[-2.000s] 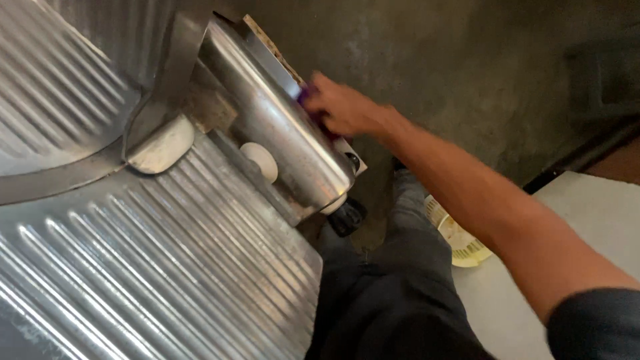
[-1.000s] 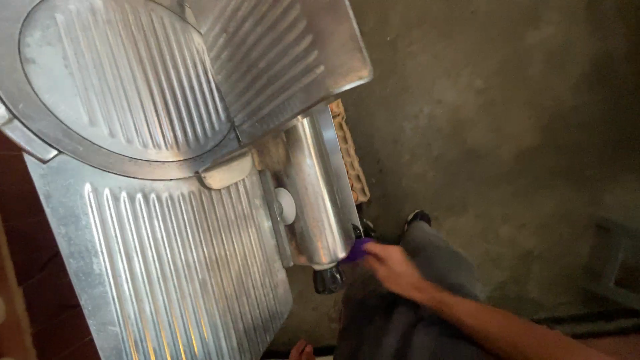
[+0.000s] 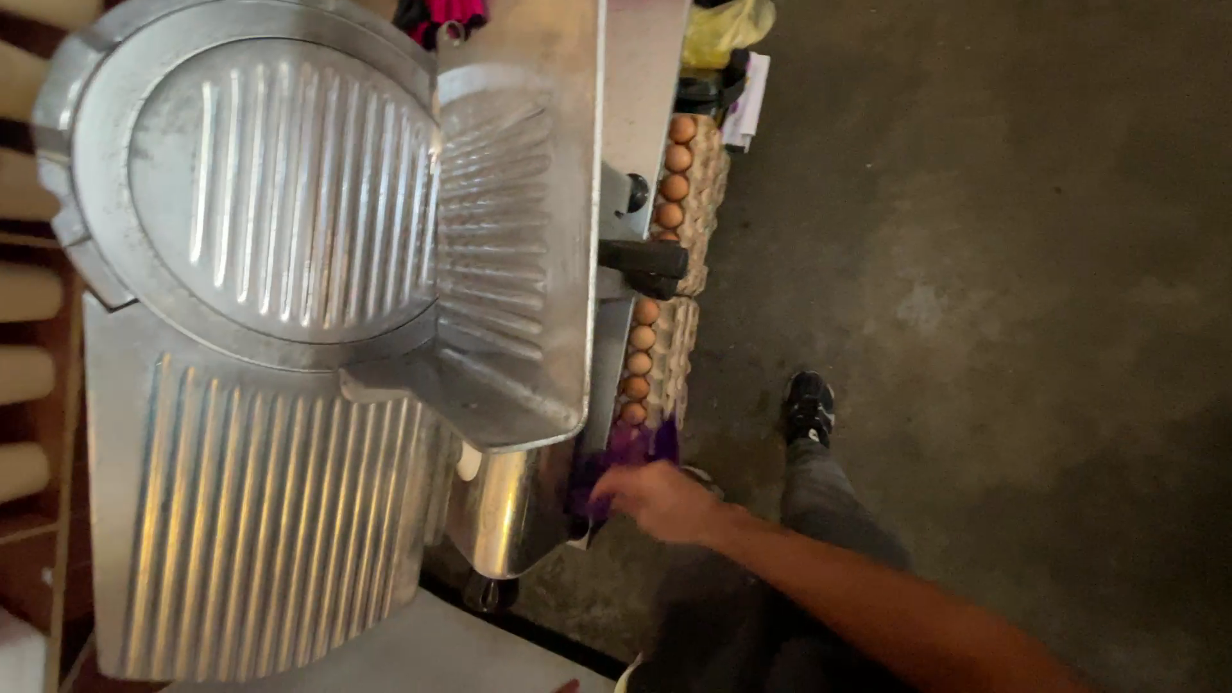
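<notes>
A metal meat slicer (image 3: 289, 510) with ribbed plates fills the left of the view. Its round blade cover (image 3: 298, 192) lies at upper left, beside the ribbed carriage tray (image 3: 510, 221). My right hand (image 3: 664, 500) holds a purple cloth (image 3: 621, 462) at the side of the slicer's base, close to its rounded metal housing (image 3: 505, 510). The cloth is blurred and partly hidden by the fingers. A black knob (image 3: 491, 592) sits at the housing's lower end. Of my left hand (image 3: 568, 686), only what looks like a fingertip shows at the bottom edge; what it does is hidden.
Cardboard egg trays (image 3: 707, 183) with brown eggs (image 3: 640, 363) stand beside the slicer. Past them are a yellow plastic bag (image 3: 727, 34) and a white packet (image 3: 748, 101). A black handle (image 3: 645, 258) juts out from the slicer. Pale rolled items (image 3: 24, 373) are on a rack at left.
The view has shifted a lot, bringing the egg trays and the slicer's handle into sight. My right hand still holds the purple cloth at the slicer's side.
</notes>
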